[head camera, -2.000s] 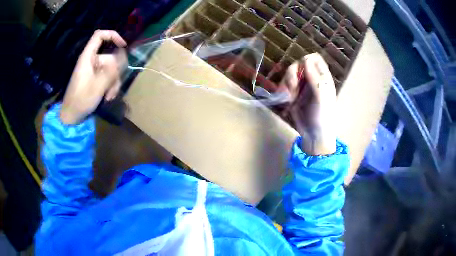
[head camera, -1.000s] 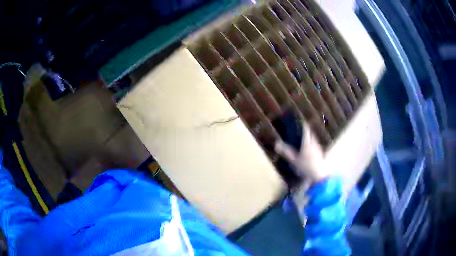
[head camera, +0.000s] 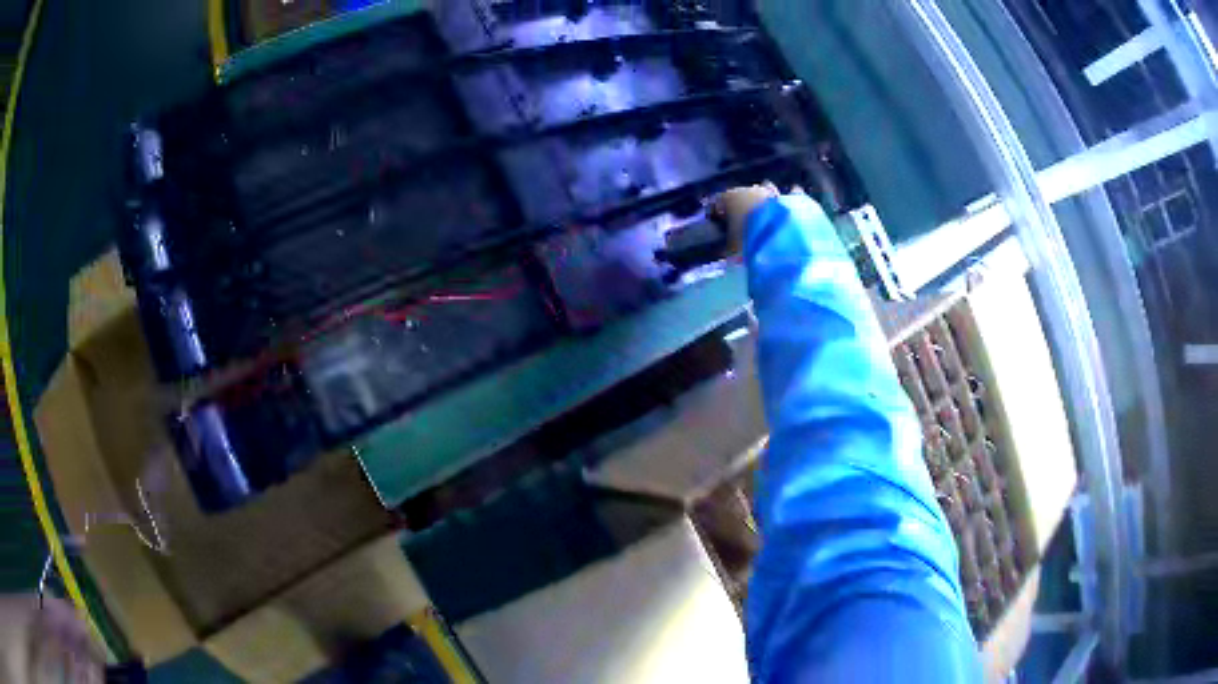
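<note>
Several long black plastic housings (head camera: 347, 241) lie side by side on the green-topped bench, with shiny silvery-grey areas toward their right part. Thin red wires run over the nearest housing. My right hand (head camera: 744, 211) is at the right part of the housings, mostly hidden by its blue sleeve. A small dark block, seemingly a speaker unit (head camera: 693, 242), shows at its fingertips. My left hand (head camera: 51, 651) is blurred and cut off at the bottom left corner; pale thin wires show just above it, and what it holds is unclear.
The partitioned carton (head camera: 955, 454) stands at the lower right, partly behind my sleeve, with its flaps folded out. An open brown carton (head camera: 267, 561) is at the lower left beside a yellow line. The bench edge (head camera: 534, 401) crosses between. Metal conveyor rails (head camera: 1022, 201) run along the right.
The view has swung from the partitioned carton to the housings. My right hand has moved from the carton's cells to the housings. My left hand now shows at the bottom left corner.
</note>
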